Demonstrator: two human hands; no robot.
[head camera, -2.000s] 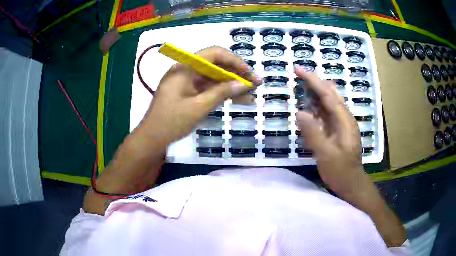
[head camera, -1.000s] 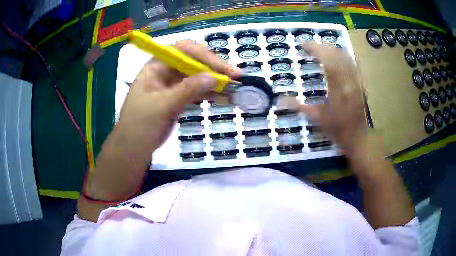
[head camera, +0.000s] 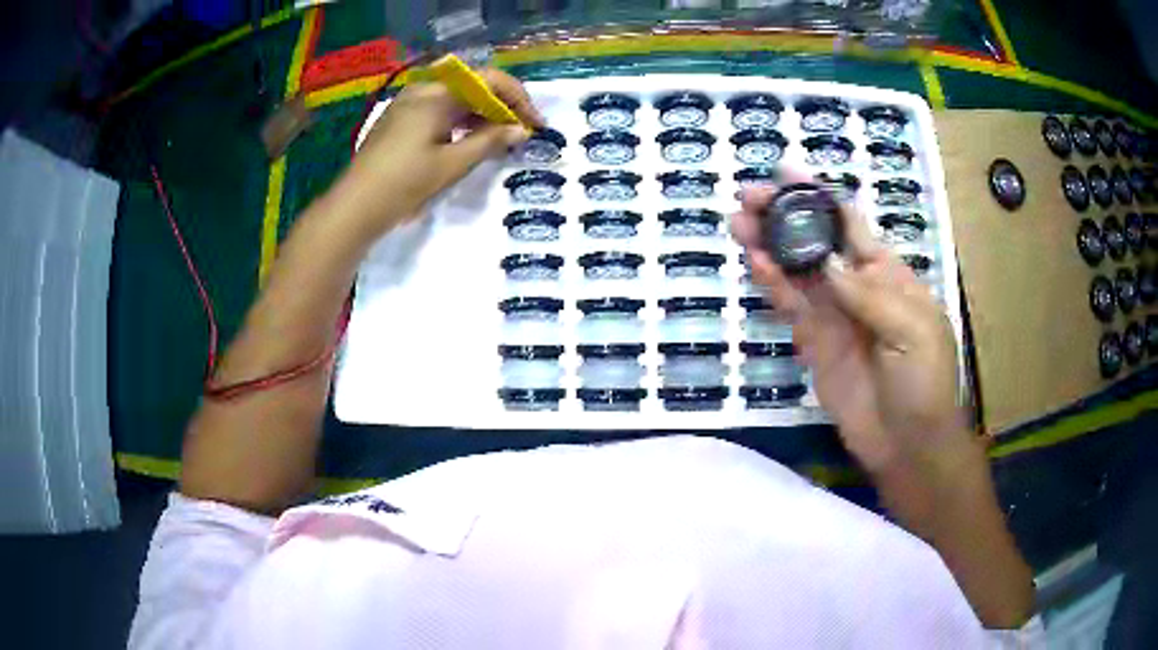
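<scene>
My left hand (head camera: 438, 146) holds the yellow test probe (head camera: 480, 92) and is at the top left of the white tray (head camera: 419, 305). Its fingertips touch or nearly touch a speaker driver (head camera: 540, 146) standing on edge there. My right hand (head camera: 864, 298) holds another speaker driver (head camera: 801, 229) between thumb and fingers, raised over the tray's right part, its dark round face up. More drivers stand on edge in neat rows in the tray. My right hand hides some at the lower right.
Brown cardboard (head camera: 1016, 305) at right bears rows of drivers and one lone driver (head camera: 1006, 183). Red and black leads (head camera: 273, 381) cross my left forearm. White ribbed trays (head camera: 57, 343) stand at far left. Clear trays (head camera: 711, 23) lie at the back.
My left hand has moved up and left with the probe, from mid-tray to the top left. My right hand now holds a driver over the right part. A lone driver now shows on the cardboard's left part.
</scene>
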